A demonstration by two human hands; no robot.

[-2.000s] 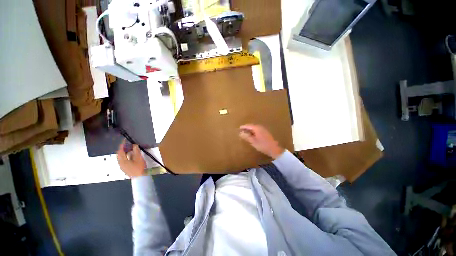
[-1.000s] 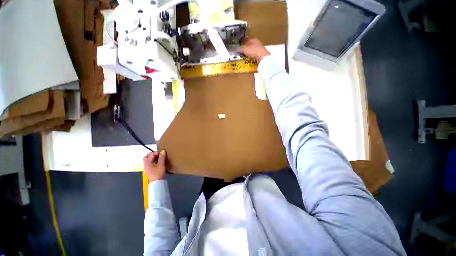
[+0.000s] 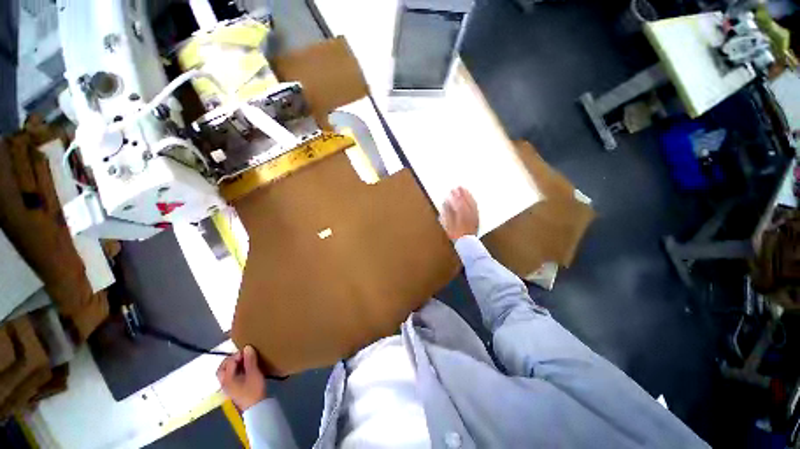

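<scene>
A large brown garment panel (image 3: pixel 351 263) lies flat in front of me, with a small pale sticker (image 3: pixel 325 233) on it. Its top edge meets the yellow marked ruler bar (image 3: pixel 285 166) beside the white sewing machine head (image 3: pixel 145 167). My left hand (image 3: pixel 242 373) pinches the panel's lower left corner between thumb and fingers. A black cord (image 3: pixel 180 340) runs to that hand. My right hand (image 3: pixel 460 213) rests on the white table just right of the panel's right edge, fingers loosely together, holding nothing that I can see.
A tablet (image 3: pixel 428 48) stands on the white table at the top. Stacked brown cut pieces (image 3: pixel 66 237) lie left of the machine. More brown pieces (image 3: pixel 548 215) hang over the right table edge. Another workstation (image 3: pixel 693 66) stands across the dark floor at the upper right.
My view has turned, so the table appears tilted. My right hand has moved from the ruler bar's right end down beside the panel's right edge. My left hand stays at the lower left corner.
</scene>
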